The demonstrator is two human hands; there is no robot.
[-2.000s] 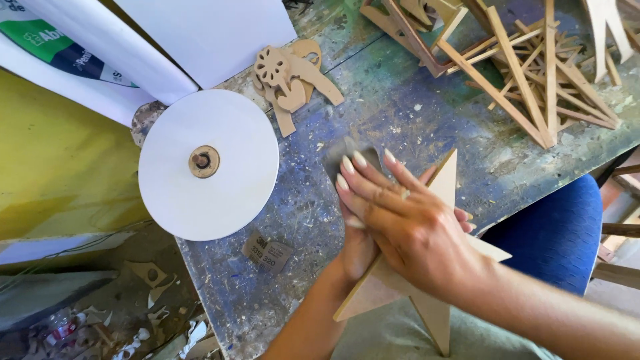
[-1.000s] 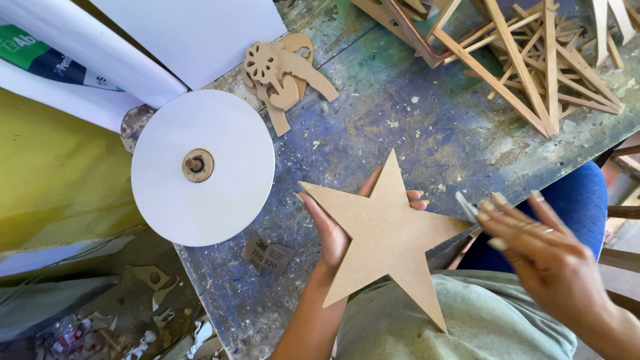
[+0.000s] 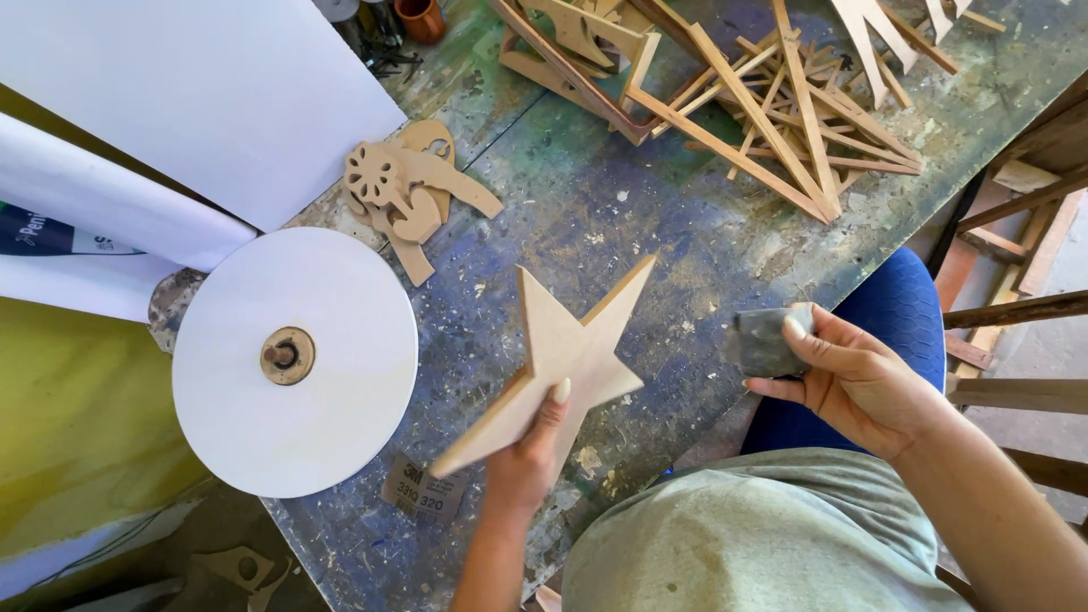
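My left hand (image 3: 529, 455) grips a flat wooden star (image 3: 580, 353) by its lower part, thumb on the face, and holds it tilted over the paint-stained table. To the right, my right hand (image 3: 837, 374) pinches a small dark grey sheet, apparently sandpaper (image 3: 769, 342), between thumb and fingers, apart from the star. A piece of printed sandpaper (image 3: 422, 488) lies on the table left of my left hand. Flat cut-out wooden shapes (image 3: 408, 191) lie stacked beyond the star.
A white disc (image 3: 229, 374) with a central spindle is at the left, beside white sheets (image 3: 195, 85). Wooden strips and frames (image 3: 790, 127) are heaped at the back right. A terracotta pot (image 3: 420, 19) stands at the back. Wooden slats (image 3: 1020, 391) are at the far right, past the table edge (image 3: 977, 183).
The star has turned and tilted in my left hand. My right hand has come away from the star's right point, still holding the grey sheet, whose face now shows more.
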